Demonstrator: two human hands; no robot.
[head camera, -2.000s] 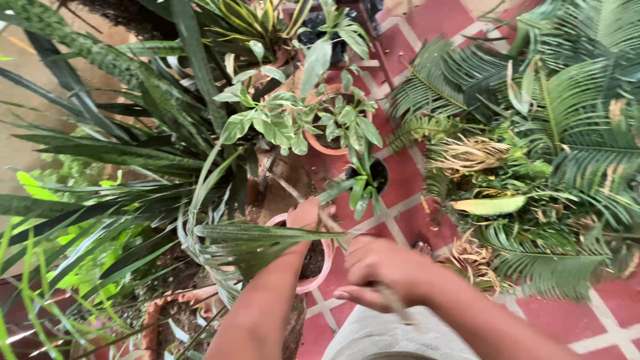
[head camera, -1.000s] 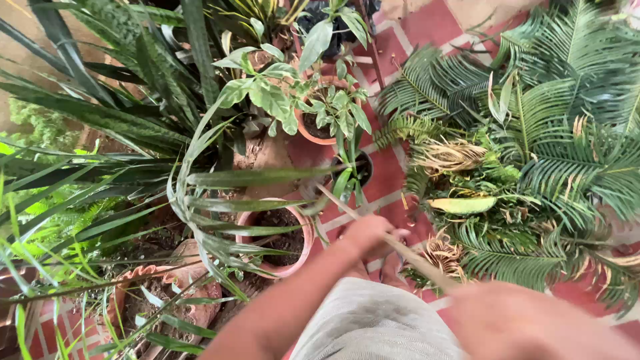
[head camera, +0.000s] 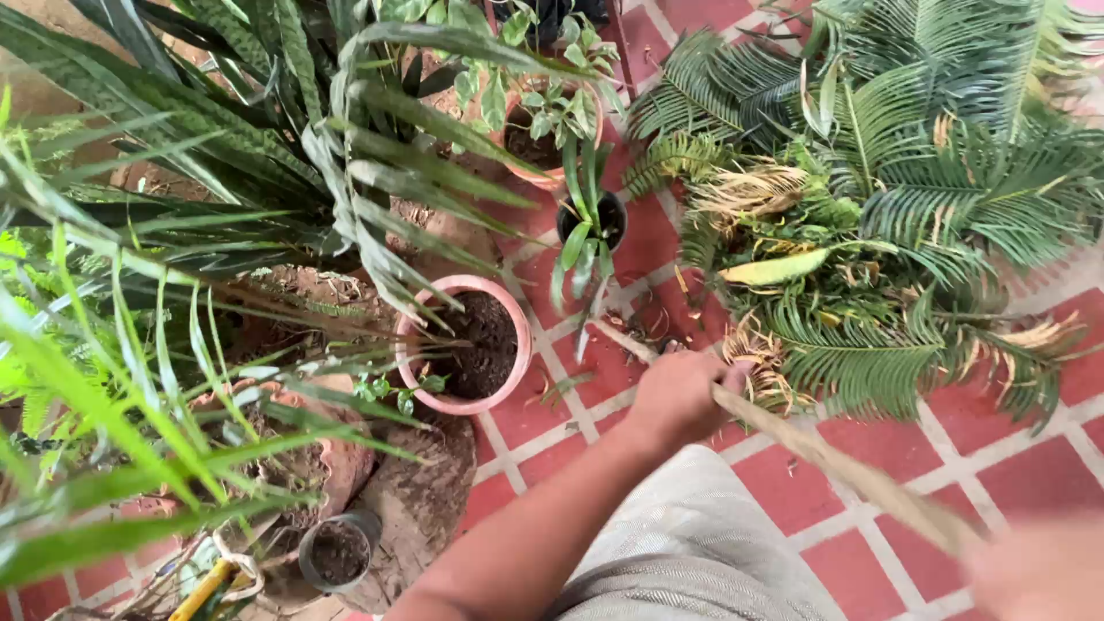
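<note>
My left hand (head camera: 686, 395) is closed around a long wooden stick (head camera: 802, 444) that slants across the red tiles. At the lower right edge my right hand (head camera: 1035, 565), blurred, is at the stick's near end; its fingers cannot be made out. The far, thin end of the stick lies close to a small black pot (head camera: 611, 226) with a strap-leaved plant. Left of my left hand stands a round pink pot (head camera: 517, 345) of dark soil, with long narrow leaves arching over it.
Cut cycad fronds (head camera: 871, 345) are heaped at the right. A terracotta pot (head camera: 552, 179) with a leafy plant stands at the top. Snake plants (head camera: 259, 112) fill the upper left. A small dark pot (head camera: 341, 552) of soil and a yellow-handled tool (head camera: 203, 591) are at the lower left.
My right hand has moved to the lower right, farther from my left hand. More of the stick shows between them. The long leaves have shifted over the pink pot.
</note>
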